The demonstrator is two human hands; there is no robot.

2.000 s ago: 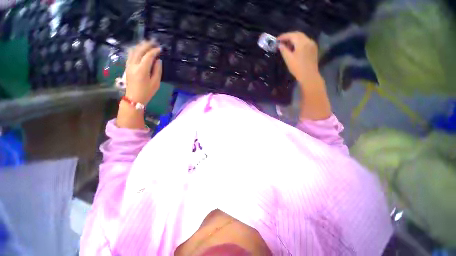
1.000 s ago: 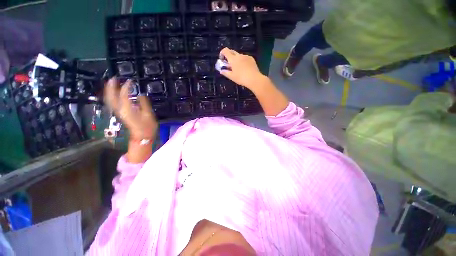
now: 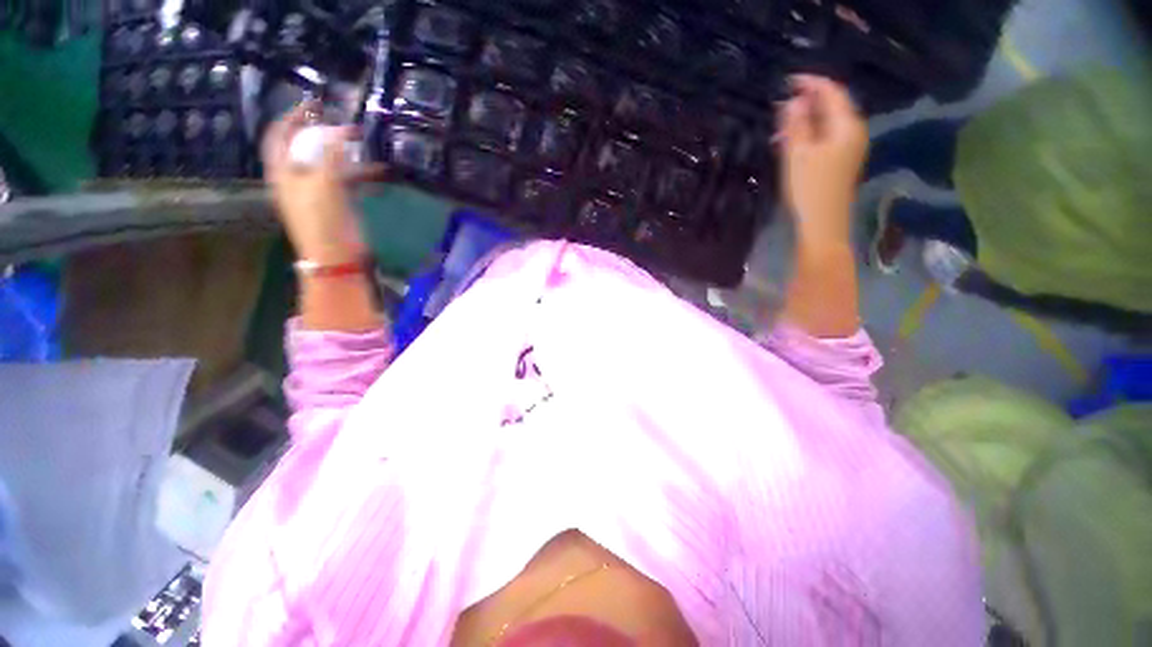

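A black pocketed tray (image 3: 562,133) lies slantwise in front of me, its near edge close to my body. The pockets I can make out look empty, though glare and blur hide detail. My left hand (image 3: 313,183) is at the tray's left edge, with a small white part (image 3: 308,147) at its fingers; its shape is blurred. My right hand (image 3: 821,139) is raised at the tray's right side, fingers bent together; whether it holds anything is unclear.
Another black tray (image 3: 171,95) with pale round spots lies at the left on the green mat. More black trays (image 3: 941,51) are at the upper right. White paper (image 3: 82,468) is at the lower left. A person in green (image 3: 1061,183) is at the right, and a blue object (image 3: 1124,383) is beyond.
My right hand has moved right, and the silver-white part it held no longer shows there. My left hand has moved up, with a white part now at its fingers. The view has turned, tilting the tray.
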